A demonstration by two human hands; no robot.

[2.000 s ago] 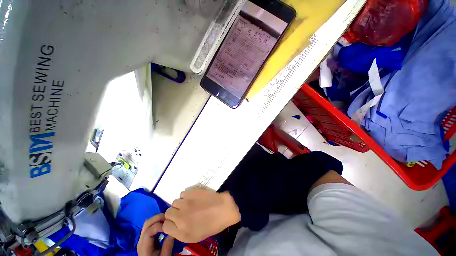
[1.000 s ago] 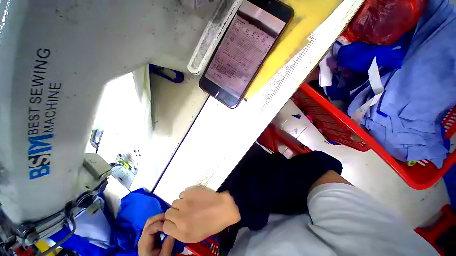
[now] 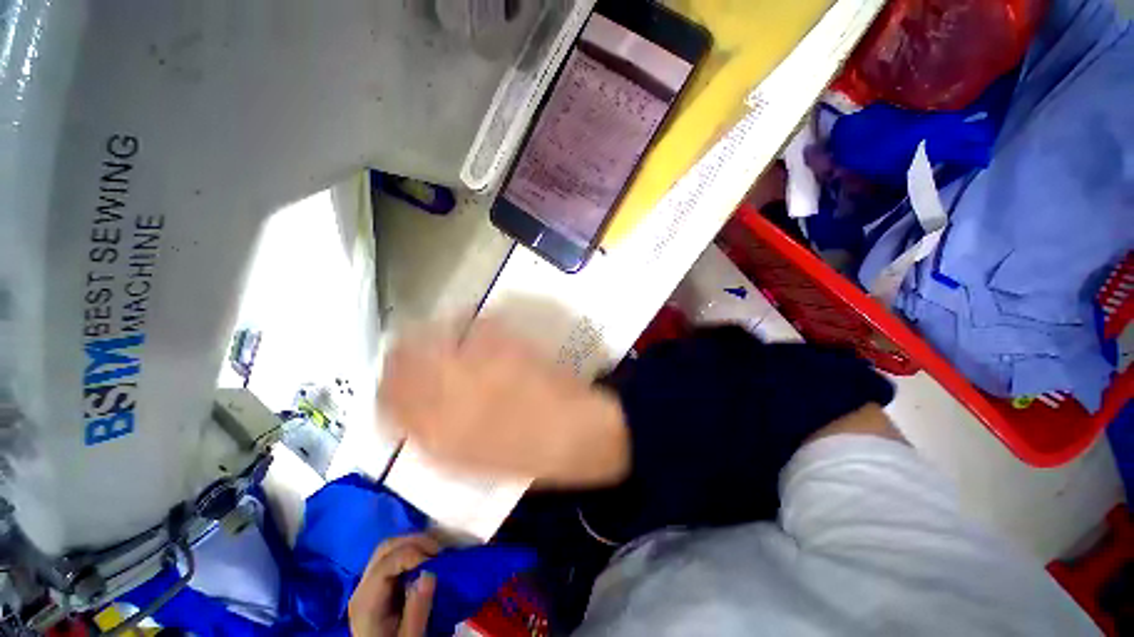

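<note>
The royal-blue garment piece [image 3: 348,535] lies bunched at the table's lower left, beside and below the machine head, with a part reaching right past the fingers. My left hand [image 3: 396,585] is at the bottom, thumb and fingers closed on the royal-blue cloth. My right hand [image 3: 504,404] is blurred over the white table [image 3: 572,299], above and right of my left hand; its fingers are too blurred to read. The white-grey sewing machine head [image 3: 187,237] fills the left. The needle area is hidden.
A lit smartphone [image 3: 601,131] lies on yellow card [image 3: 734,75] at the table's upper part. A dark-blue looped item [image 3: 417,194] lies under the machine arm. A red basket [image 3: 914,355] at right holds light-blue garments [image 3: 1020,237] and a red plastic bag [image 3: 951,50].
My right hand has moved up and away from my left hand, onto the white table. More royal-blue cloth shows right of my left hand. The view has shifted slightly.
</note>
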